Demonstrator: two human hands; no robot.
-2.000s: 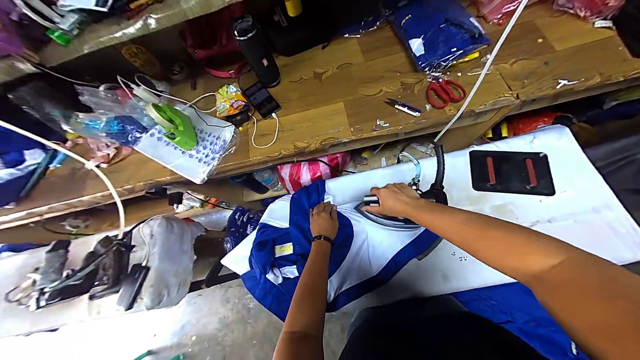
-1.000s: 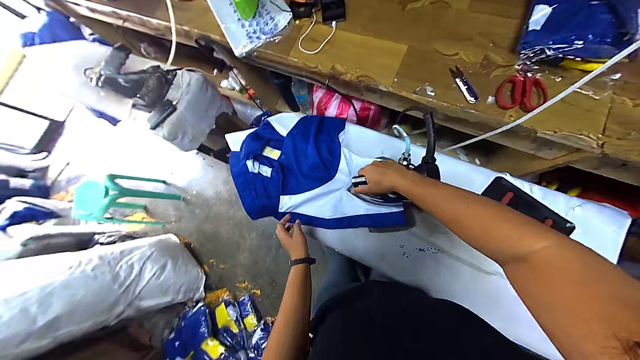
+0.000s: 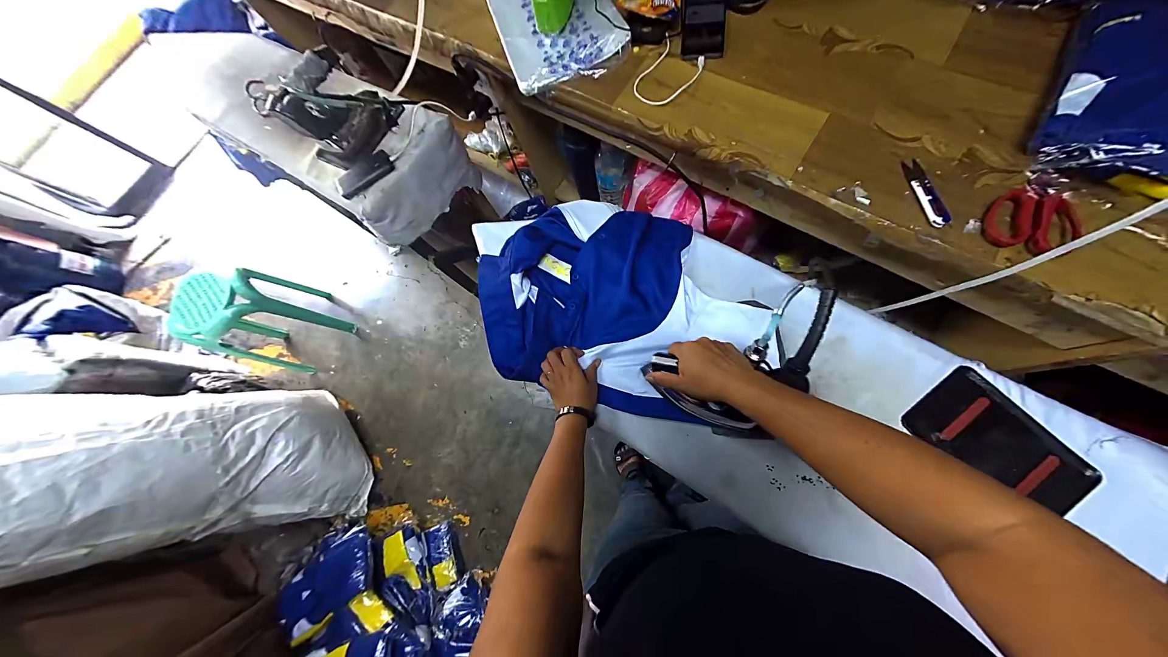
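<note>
A blue and white collared shirt (image 3: 630, 274) lies over the left end of a long ironing board with a white cover (image 3: 876, 365). My right hand (image 3: 710, 369) grips the handle of a steam iron (image 3: 721, 415), which rests on the shirt's white part near its blue lower edge. A hose and a black cord rise from the iron's rear. My left hand (image 3: 570, 376) lies on the shirt's near edge, left of the iron, fingers spread on the cloth and holding nothing. On the board's right part lies a black iron rest (image 3: 1002, 440) with two red strips.
A wooden bench (image 3: 766, 119) runs behind the board, bearing red-handled scissors (image 3: 1031, 219), thread snips (image 3: 926, 193) and a phone (image 3: 703, 27). A white cable crosses its edge. To the left are a green plastic stool (image 3: 205, 306), a large white roll (image 3: 182, 474) and bagged garments (image 3: 338, 575).
My left hand has gone from the shirt's blue upper part to its near edge, and now lies flatter there. My right hand still holds the iron. The view has swung left.
</note>
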